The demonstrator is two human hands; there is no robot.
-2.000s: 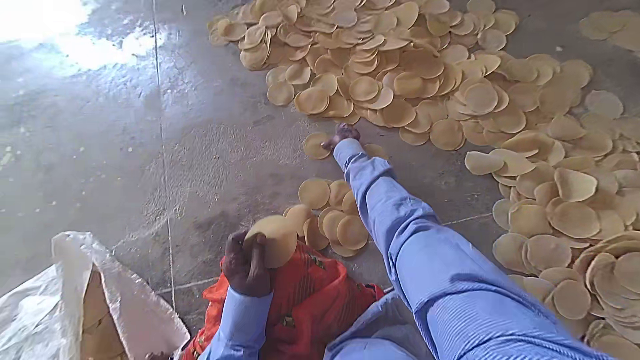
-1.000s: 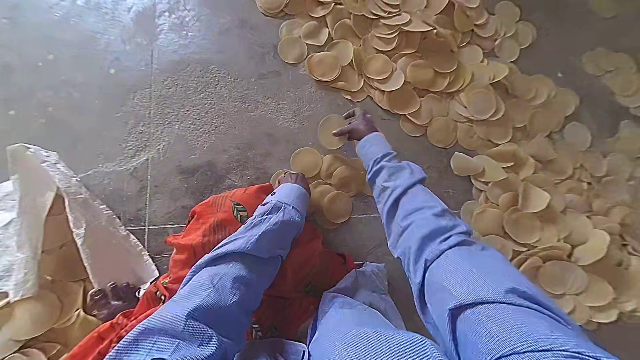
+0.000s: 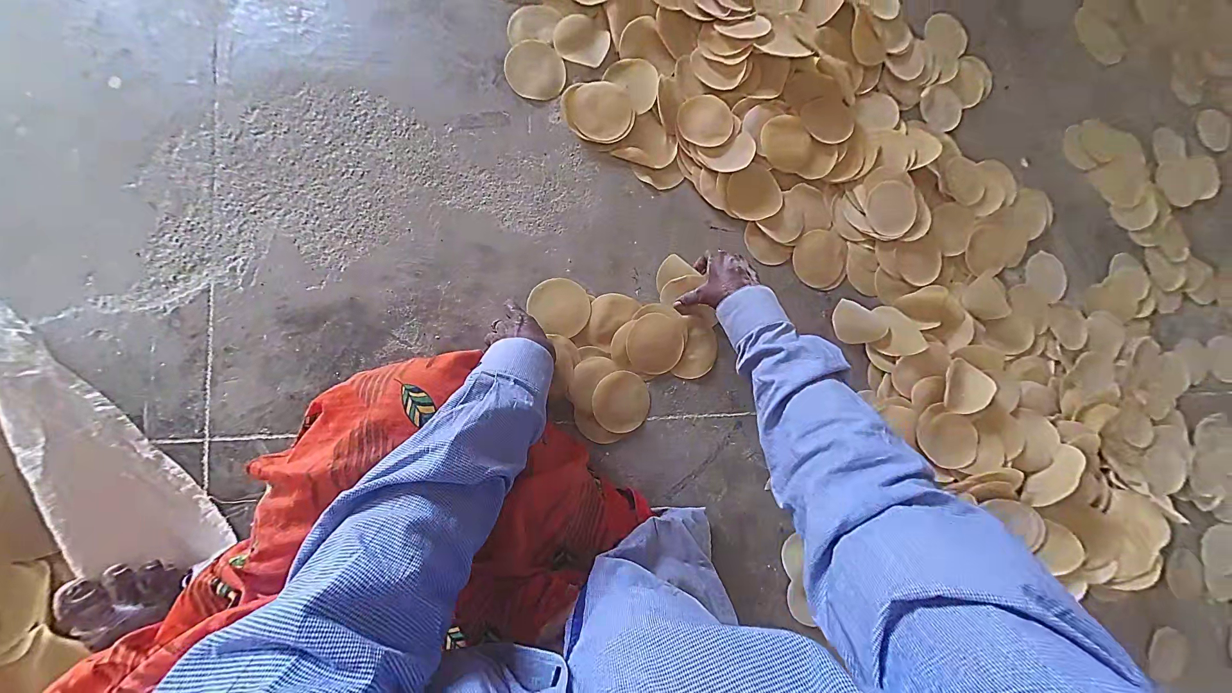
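Note:
Thin round tan discs (image 3: 656,344) lie in a small overlapping cluster on the floor between my two hands. My left hand (image 3: 518,325) is at the cluster's left edge beside a disc; the sleeve hides part of it, and whether it grips anything is unclear. At the cluster's upper right, my right hand (image 3: 720,279) has its thumb and fingers on a few discs (image 3: 680,279), one of them tilted up. Beyond that hand spreads a large heap of similar discs (image 3: 818,144), running down the right side.
Orange-red patterned cloth (image 3: 385,423) covers my lap below the cluster. At the left lies a white sack (image 3: 106,472) with discs (image 3: 24,597) by it, next to bare toes (image 3: 115,597). More discs (image 3: 1136,183) are scattered at the far right. Pale grit (image 3: 318,173) marks the grey floor.
Two seconds ago my left hand held a disc above the cloth; it has since moved to the small cluster. My right hand has stayed near the cluster's upper edge, and discs there now overlap.

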